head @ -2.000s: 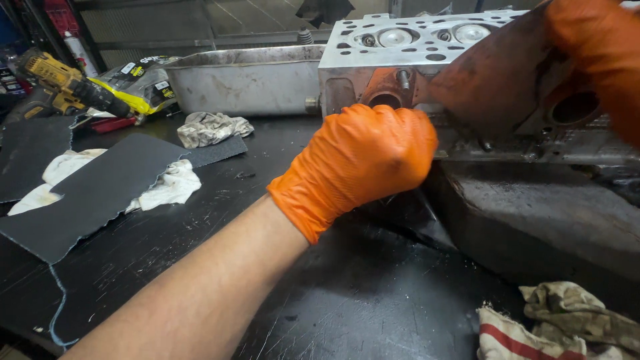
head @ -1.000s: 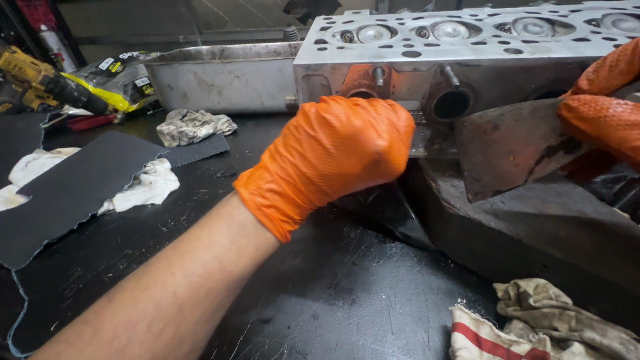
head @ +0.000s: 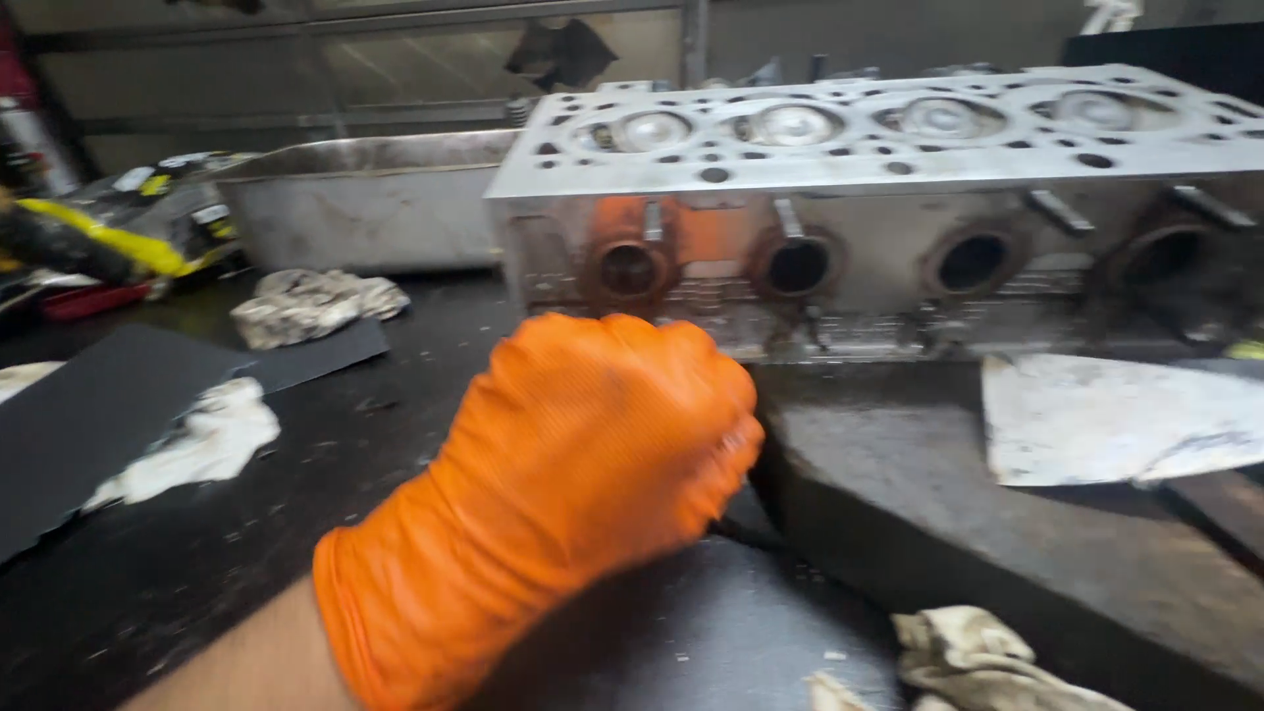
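My left hand (head: 612, 425), in a textured orange glove, is curled into a fist at the near left of an aluminium cylinder head (head: 849, 178). Its palm side is hidden, so whether it holds anything cannot be told. The head stands with its flat machined face and round valve recesses up. Its near side shows several dark round ports (head: 798, 267) with studs above them; an orange tint lies around the left ones. At the right, a pale, stained thin sheet or blade (head: 1116, 425) is over a dark block (head: 938, 494). My right hand is out of view.
A metal tray (head: 365, 212) stands left of the cylinder head. Crumpled rags (head: 316, 306) and dark sheets (head: 109, 425) lie on the black bench at left, with a white cloth (head: 207, 444). Another stained rag (head: 968, 652) is at the near edge.
My right hand, earlier at the right with a thin piece, has gone out of view. My left fist now sits lower against the cylinder head, baring the leftmost port. The view has shifted.
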